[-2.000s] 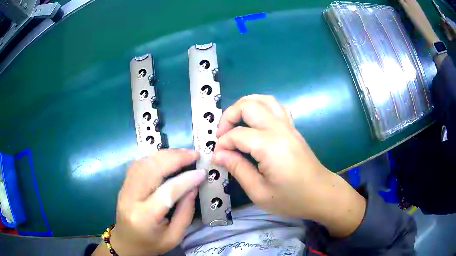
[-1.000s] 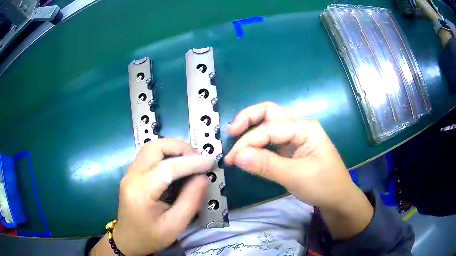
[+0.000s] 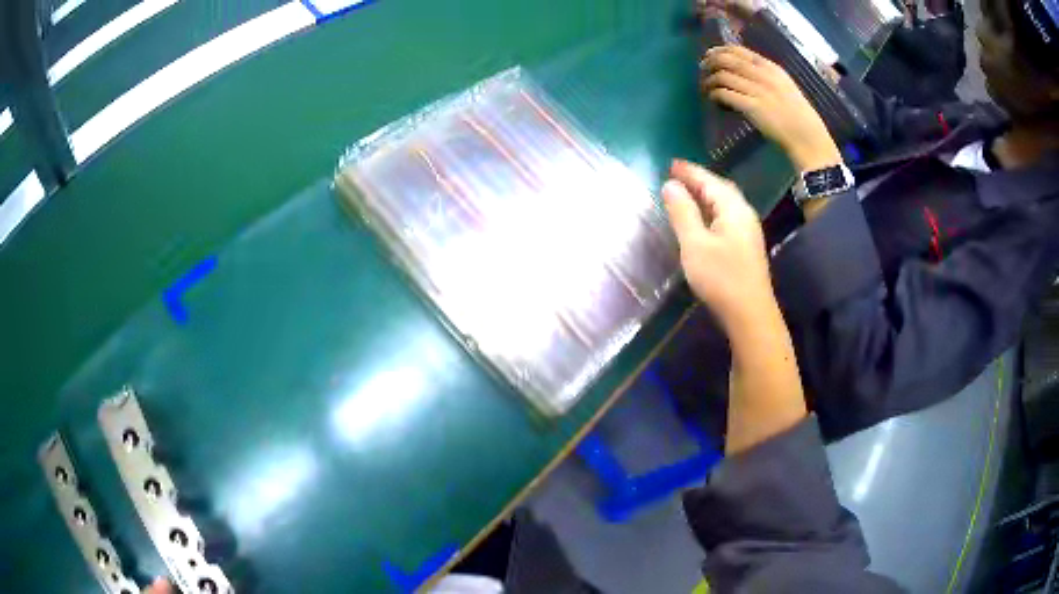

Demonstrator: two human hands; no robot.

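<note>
A stack of clear plastic trays [image 3: 499, 221] with reddish lines and strong glare lies in the middle of the view. My right hand [image 3: 722, 238] is above its right edge, fingers bent and thumb near the index finger; whether it holds something small cannot be told. Two grey multi-hole metal bars lie side by side at the lower left, the nearer one [image 3: 163, 507] and the farther one [image 3: 87, 528], both cut off by the bottom edge. Only a fingertip of my left hand [image 3: 159, 586] shows, by the lower end of the nearer bar.
Another worker [image 3: 917, 279] in a dark jacket is close at the right, a watched hand [image 3: 761, 99] over dark ribbed blocks [image 3: 801, 58]. Blue tape corners [image 3: 186, 288] mark the green bench. A blue bin-like object [image 3: 633, 464] is below the bench edge. Pale rails lie at the upper left.
The view has swung right, so the bars now sit at the lower left and the trays in the middle. My right hand has left the bar and moved to the trays' right side.
</note>
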